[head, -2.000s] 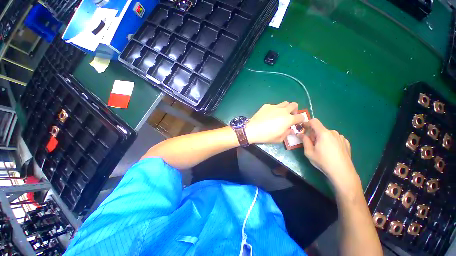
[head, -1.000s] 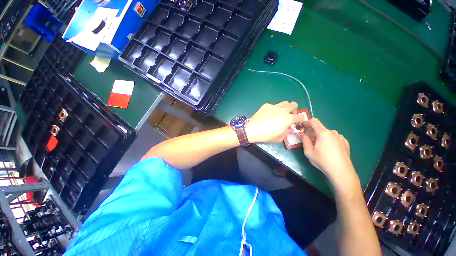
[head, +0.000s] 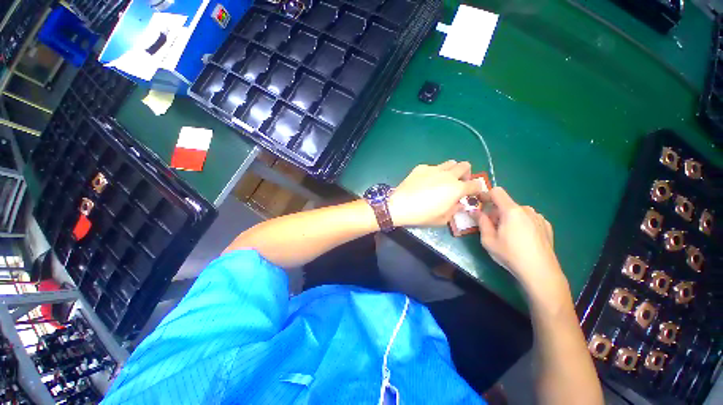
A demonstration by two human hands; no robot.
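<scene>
A small copper-coloured part (head: 472, 202) is held between the fingertips of both hands over a white work pad with a red-brown frame (head: 465, 222). My left hand (head: 432, 192), with a watch on the wrist, comes from the left and its fingers cover part of the pad. My right hand (head: 515, 235) comes from the right and pinches at the part's right side. The fingers hide most of the part. A pale thin cable (head: 464, 123) curves down to the pad's top.
A black tray (head: 600, 273) of copper-coloured parts lies at right. Stacked black trays (head: 342, 148) stand upper left, more trays (head: 202, 207) far left. A small black object (head: 429, 92), white paper (head: 469, 35), red-white card (head: 192, 149) and blue box (head: 208, 39) are also there.
The white paper at the top has come further into view, moving rightward out from beside the tray stack. Both hands stay at the pad with barely any visible movement.
</scene>
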